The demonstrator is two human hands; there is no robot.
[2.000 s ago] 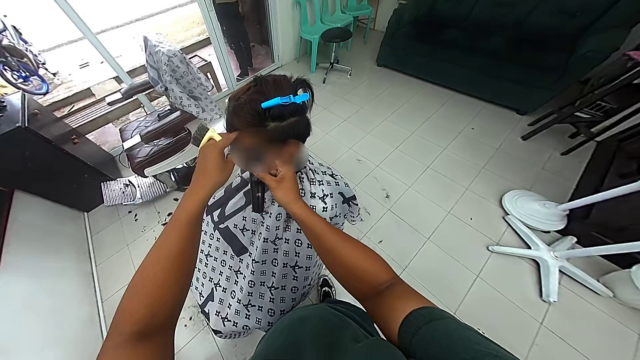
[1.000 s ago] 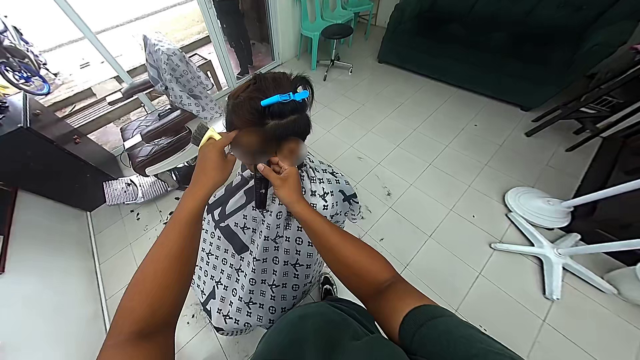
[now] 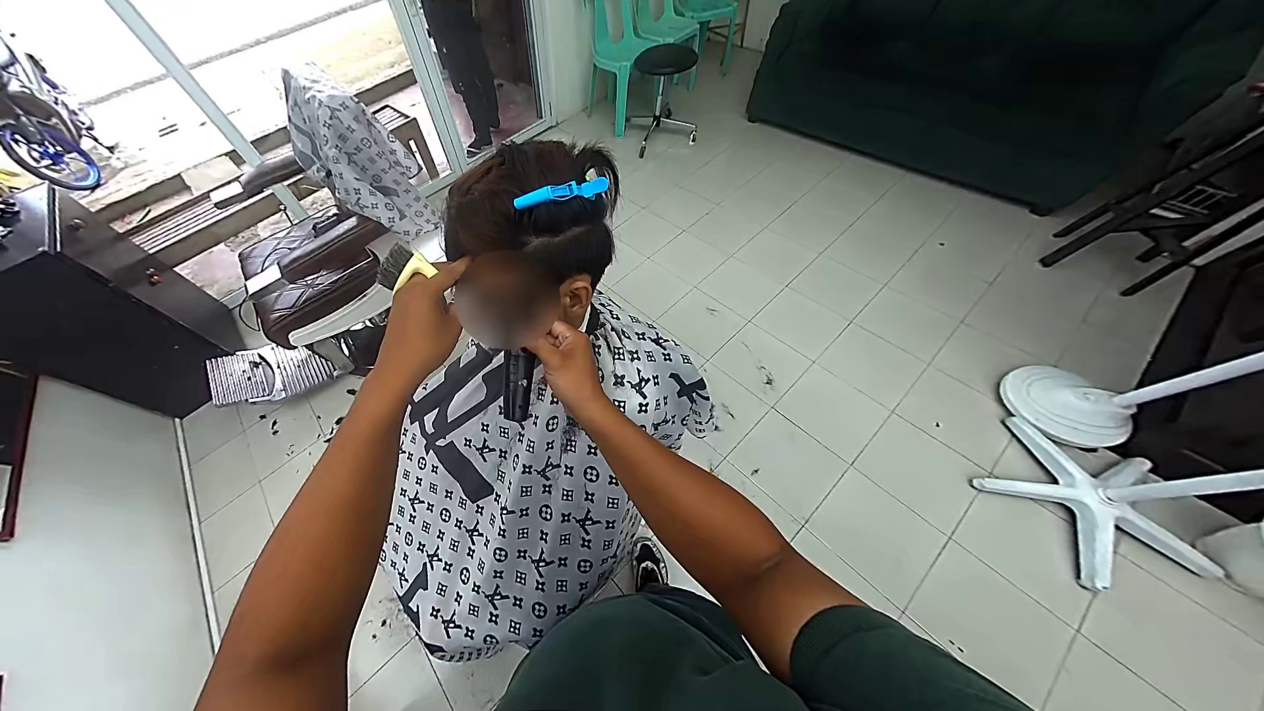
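Observation:
A seated person wears a white patterned barber's cape (image 3: 553, 494), and a blue hair clip (image 3: 561, 193) holds up part of the dark hair (image 3: 513, 197). My left hand (image 3: 425, 316) is at one side of the head with a yellow-handled brush (image 3: 415, 272) between its fingers, its dark bristles pointing outward. Below the face, my right hand (image 3: 570, 360) holds a black hair clipper (image 3: 517, 385), whose body hangs down in front of the cape. The clipper's upper end is hidden by the hand and the blurred face area.
A brown padded salon chair (image 3: 316, 267) with a draped cape stands at left, beside a dark cabinet (image 3: 118, 306). Behind are a black round stool (image 3: 666, 61), green plastic chairs (image 3: 620, 49) and a dark green sofa (image 3: 918, 89). White stand bases (image 3: 1096, 494) stand at right. Cut hair lies on the tiles.
The clipper and my right hand have shifted slightly at the lower face. My left hand stays by the head with the brush.

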